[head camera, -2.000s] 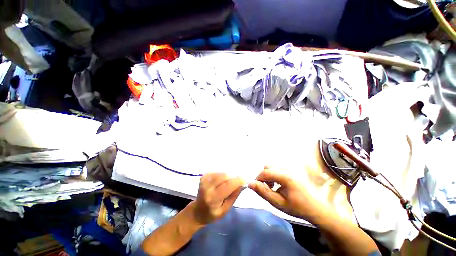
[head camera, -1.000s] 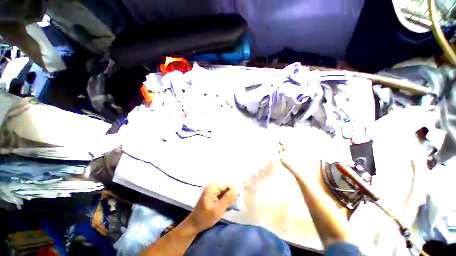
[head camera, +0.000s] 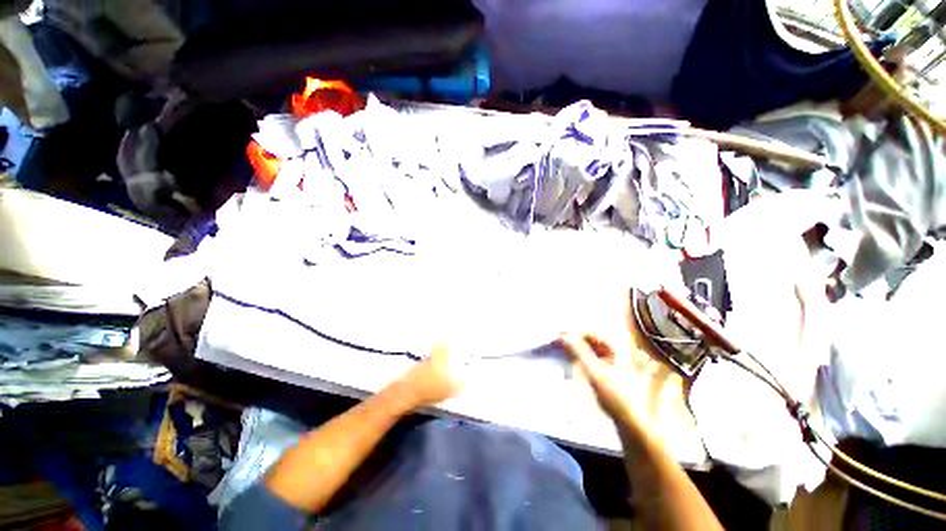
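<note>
A long narrow fabric strip (head camera: 322, 337), seen as a thin dark line, runs along the near part of the white pressing table (head camera: 259, 358) to my left hand (head camera: 438, 375). A fainter stretch of strip continues from there to my right hand (head camera: 589, 358). My left hand is over the strip near the table's front edge; glare washes out its fingers. My right hand is at the strip's right part, with thumb and fingers near it; whether they pinch it is unclear. The iron (head camera: 669, 330) stands to the right of my right hand, untouched.
Loose strips (head camera: 373, 244) and a tied bundle of cut pieces (head camera: 550, 171) lie across the table's far side. A black square rest (head camera: 705, 280) is beyond the iron. The iron's cord (head camera: 799, 410) runs right. Stacked garment pieces (head camera: 83, 358) are at left.
My right hand has come back from the table's middle toward the near edge. My left hand stays near the front edge. A faint strip now shows between the hands. The whole view has shifted.
</note>
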